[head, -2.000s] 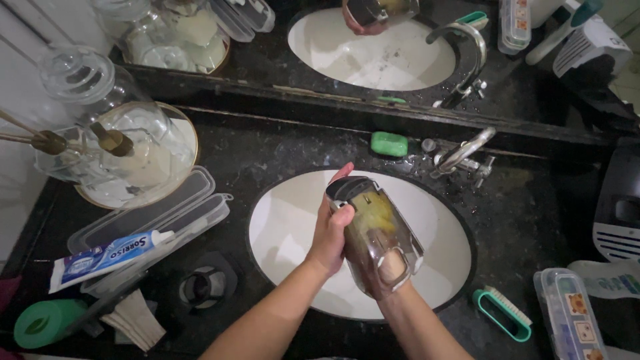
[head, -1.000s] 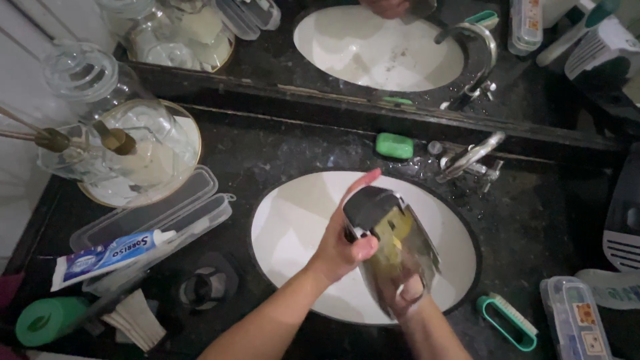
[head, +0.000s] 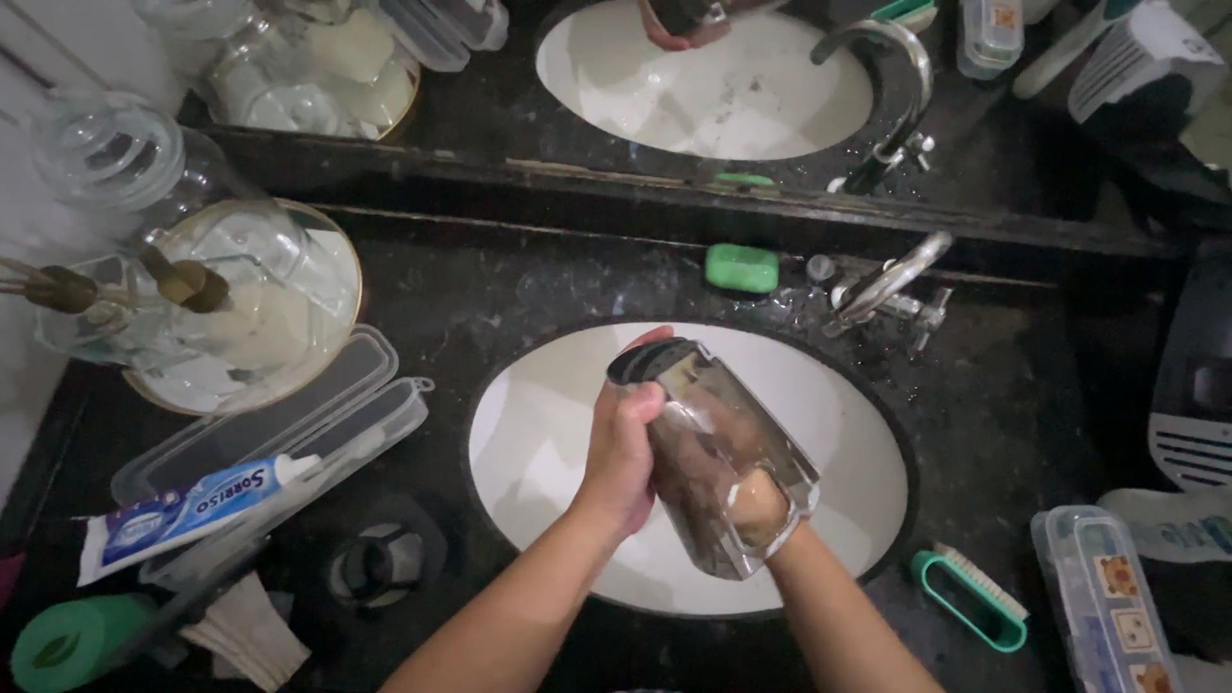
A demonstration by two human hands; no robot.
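Observation:
A clear, smoky plastic container [head: 688, 472] with a dark end is tilted over the white oval sink [head: 539, 423]. My left hand [head: 624, 448] grips it near the dark end, thumb on the near side and fingertips behind. Inside the container, reached through its lower right end, is my right hand [head: 758, 505]; its fingers are blurred by the plastic. A dull yellowish patch shows inside near the dark end, too unclear to name. Beyond the sink rim stands a chrome faucet [head: 890, 279], with a green bar of soap [head: 742, 269] to its left.
A green-handled brush [head: 970, 597] and a clear plastic case [head: 1107, 597] lie right of the sink. On the left are a toothpaste tube [head: 192, 510], open clear cases, a dark round part [head: 377, 566], and a gold-rimmed tray [head: 358, 279] with glass jars. A mirror runs behind the counter.
The container has turned and shifted between my hands. The yellow-green thing plainly visible inside it earlier now barely shows. My right hand has stayed in the container.

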